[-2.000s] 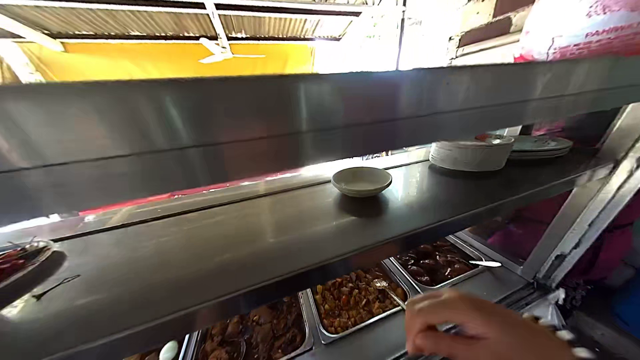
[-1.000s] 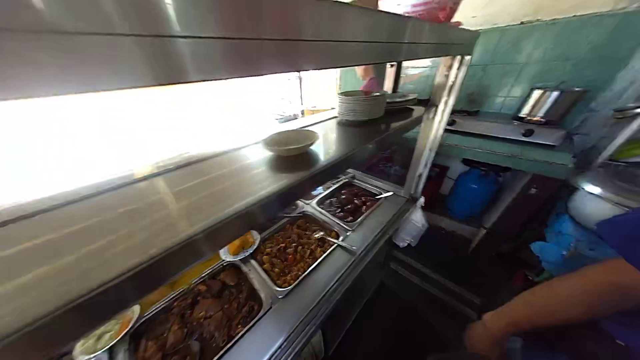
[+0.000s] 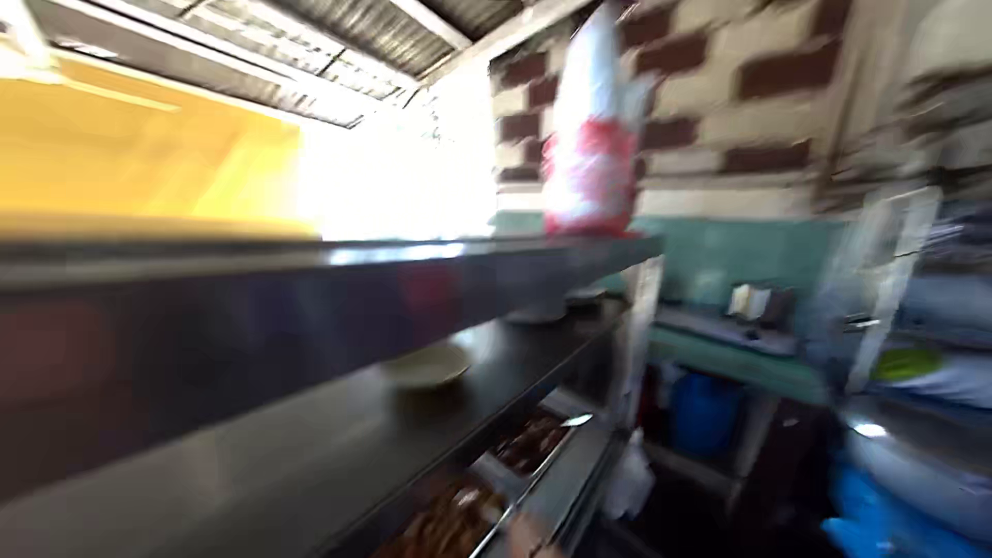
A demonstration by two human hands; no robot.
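At the bottom edge a small, blurred part of a hand, seemingly my right hand [image 3: 528, 536], shows over the rim of the food counter. It is beside a metal tray of brown food [image 3: 446, 519]; its fingers and anything in them cannot be made out. My left hand is out of view. Beyond that tray is another tray with dark food [image 3: 531, 442], with a shiny utensil end [image 3: 577, 420] at its edge. A pale shallow bowl [image 3: 426, 366] sits on the steel shelf [image 3: 256, 457] above the trays.
A steel upper ledge [image 3: 310, 318] crosses the view, with a red and white plastic bag [image 3: 593, 170] on its far end. Stacked plates [image 3: 539, 310] stand below it. To the right are a white plastic bag [image 3: 632, 477], a blue container [image 3: 705, 411] and a large metal pot [image 3: 922, 457].
The view has swung strongly and is blurred. The hand at the lower right earlier is now a small part at the bottom edge. The bowl remains on the shelf.
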